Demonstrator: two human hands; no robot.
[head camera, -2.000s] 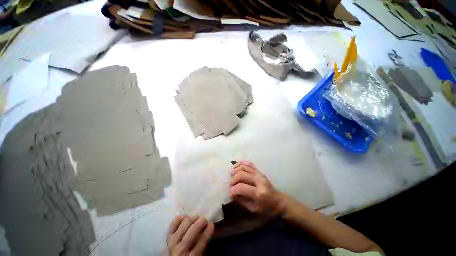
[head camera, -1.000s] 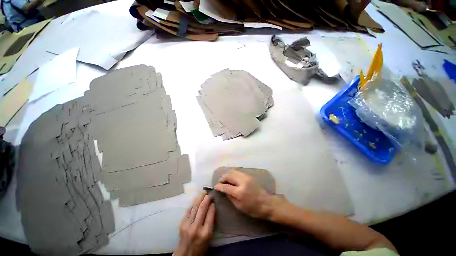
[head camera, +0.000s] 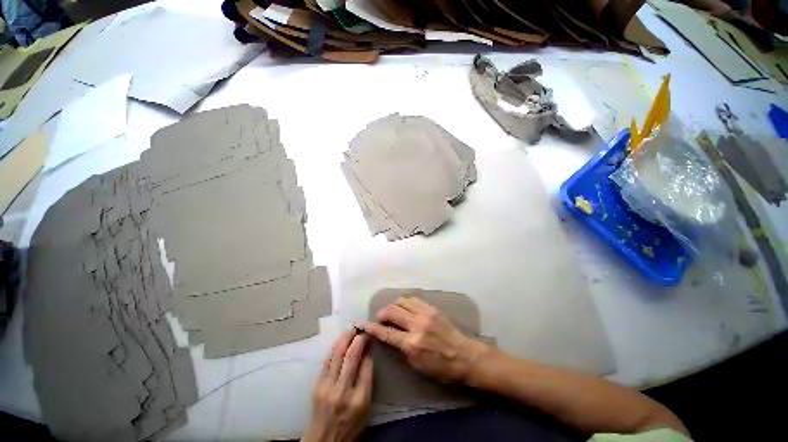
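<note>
A grey-taupe cut panel (head camera: 454, 309) with rounded far corners lies on the pale work sheet (head camera: 536, 259), at the near edge of the table. My right hand (head camera: 423, 338) rests on the panel, its fingertips at the panel's left edge. My left hand (head camera: 343, 390) is beside that edge, and its fingertips meet the right ones at a small dark turned corner tab (head camera: 359, 331). The fingers of both hands pinch there and hide most of the tab. The panel's near part reaches my dark clothing.
A fanned panel pile (head camera: 410, 173) lies beyond my hands. Rows of waiting panels (head camera: 233, 224) are at left. A blue tray (head camera: 635, 250) with yellow sticks and clear film is at right. A crumpled grey strip (head camera: 518, 104) and brown parts (head camera: 484, 22) lie farther back.
Two seconds ago no grey panel face showed under my hands; now the panel lies flat there. Over the last second my hands have stayed at its left edge, almost unmoved.
</note>
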